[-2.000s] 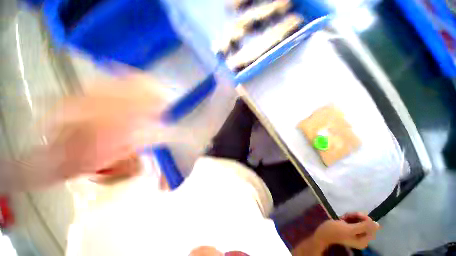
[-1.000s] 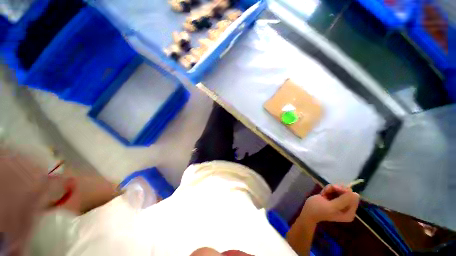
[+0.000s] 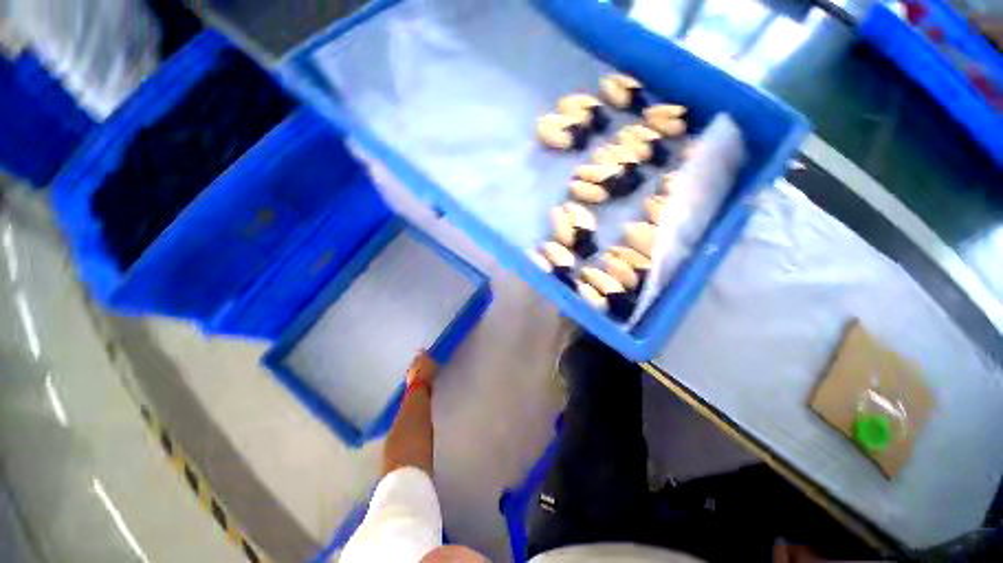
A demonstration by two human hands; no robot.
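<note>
My left hand (image 3: 421, 368) is small at the near edge of a shallow blue tray (image 3: 462, 324) with a whitish bottom, low beside the bench; whether its fingers grip the rim cannot be told. My right hand (image 3: 794, 552) shows only as a dim patch of skin, cut off by the bottom edge. A larger blue tray (image 3: 440, 214) lies above, lined with a whitish sheet (image 3: 693, 203) folded up at its right end. Joined pieces (image 3: 610, 170), pale limbs on black parts, lie in rows in its right part.
A cardboard pad (image 3: 847, 374) with a green cap (image 3: 872, 430) and a clear shiny patch lies on the white work cloth (image 3: 748, 330). A deep blue crate of black parts (image 3: 187, 154) stands at left. A dark green conveyor (image 3: 858, 143) runs beyond.
The view has swung left, so the large tray shows more fully and the pad sits further right. My left hand has reached the lower tray's edge. My right hand has dropped almost out of view.
</note>
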